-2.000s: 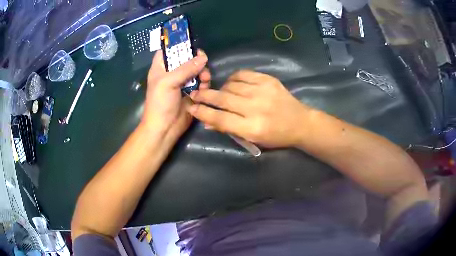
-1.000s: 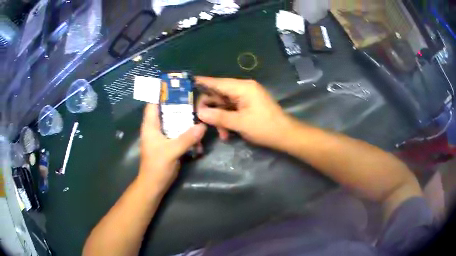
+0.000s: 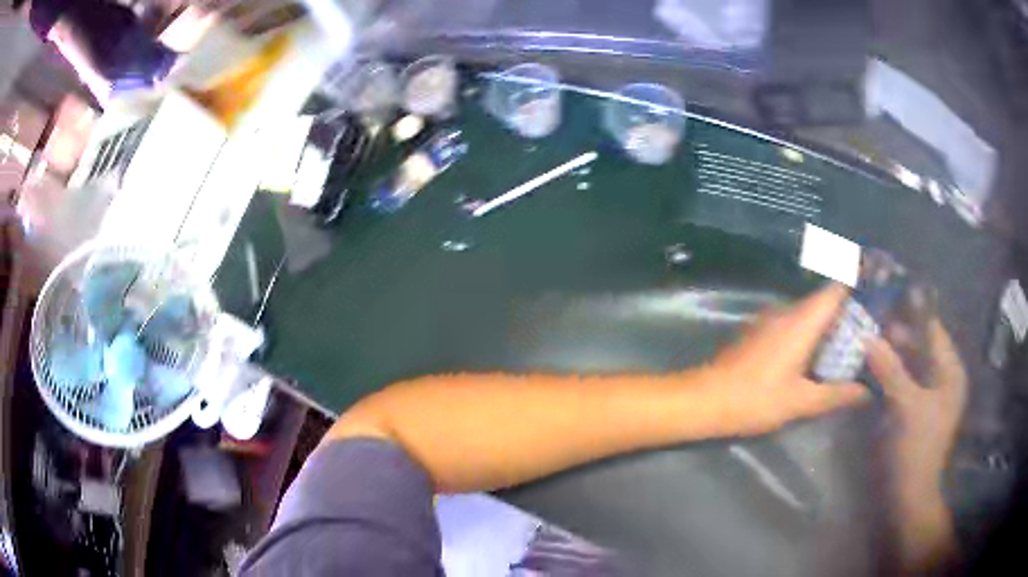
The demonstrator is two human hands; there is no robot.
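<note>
The phone circuit board [image 3: 843, 347] is at the right of the view, its light keypad area showing and its upper end blurred. My left hand [image 3: 772, 366] holds it from the left. My right hand [image 3: 927, 389] is at its right side, fingers bent, with the thumb close to the board. Blur hides whether the right hand grips the board or a tool. A white square pad [image 3: 830, 254] lies just above the board. A long pale shape [image 3: 772, 473] is on the mat below my left hand, too blurred to name.
On the green mat [image 3: 451, 304] are a white stick [image 3: 535, 184] and rows of light dots [image 3: 755, 184]. Clear cups [image 3: 646, 122] with small parts stand along the back. Dark and blue items [image 3: 423, 169] lie at the back left. A fan [image 3: 124, 344] is at far left.
The view has swung left, so the board and hands appear farther right and the fan has come into view. My left hand still holds the board. My right hand remains beside it.
</note>
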